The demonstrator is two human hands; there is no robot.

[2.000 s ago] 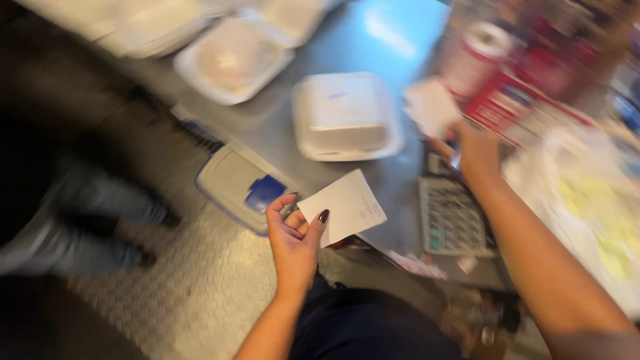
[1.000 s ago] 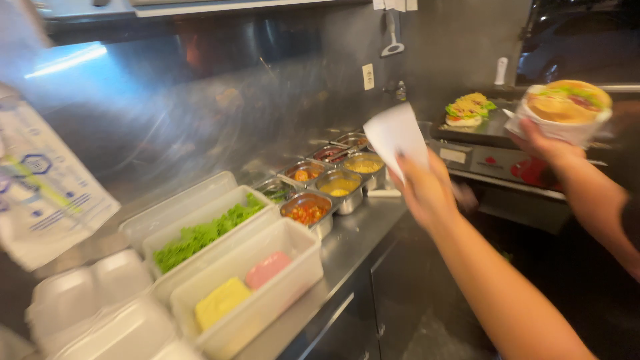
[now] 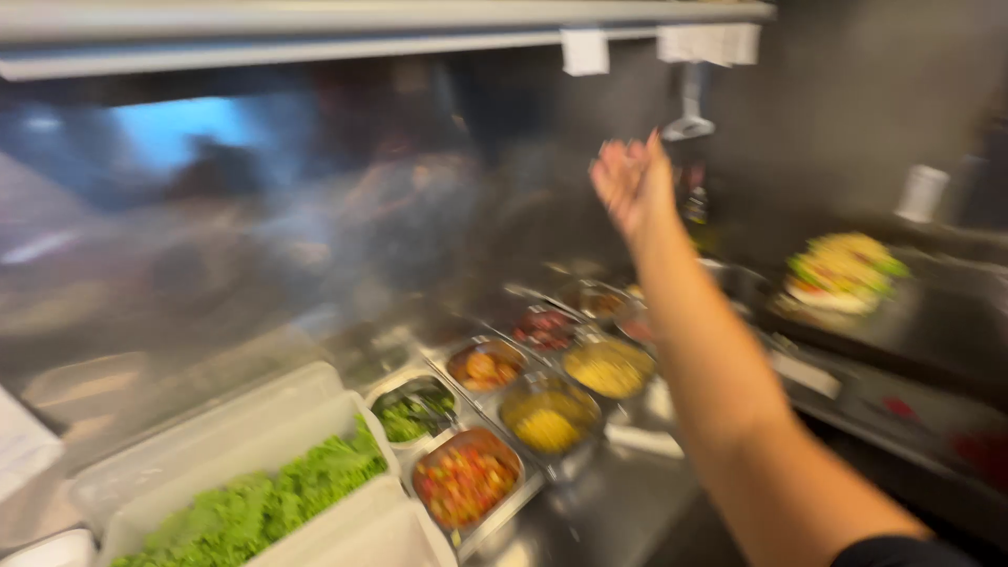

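My left hand [image 3: 634, 185] is raised in front of the steel back wall, below the paper slips [image 3: 709, 43] that hang from the shelf edge. Its fingers are slightly curled and spread, and nothing shows in them. Another white slip [image 3: 585, 52] hangs up and to the left of the fingers. Beneath my forearm stand metal pans of yellow shredded food [image 3: 608, 368] and chopped tomato mix [image 3: 467, 479]. My right hand is out of view. The picture is blurred by motion.
A plastic tub of lettuce [image 3: 268, 504] stands at lower left. An assembled sandwich or burger [image 3: 846, 272] lies on the dark surface at right. A metal utensil [image 3: 690, 126] hangs beside my hand. The shelf [image 3: 394, 27] runs across the top.
The white paper has left my left hand, which has moved up towards the shelf edge. My right hand, with the wrapped sandwich it held, has gone out of view. The view has shifted.
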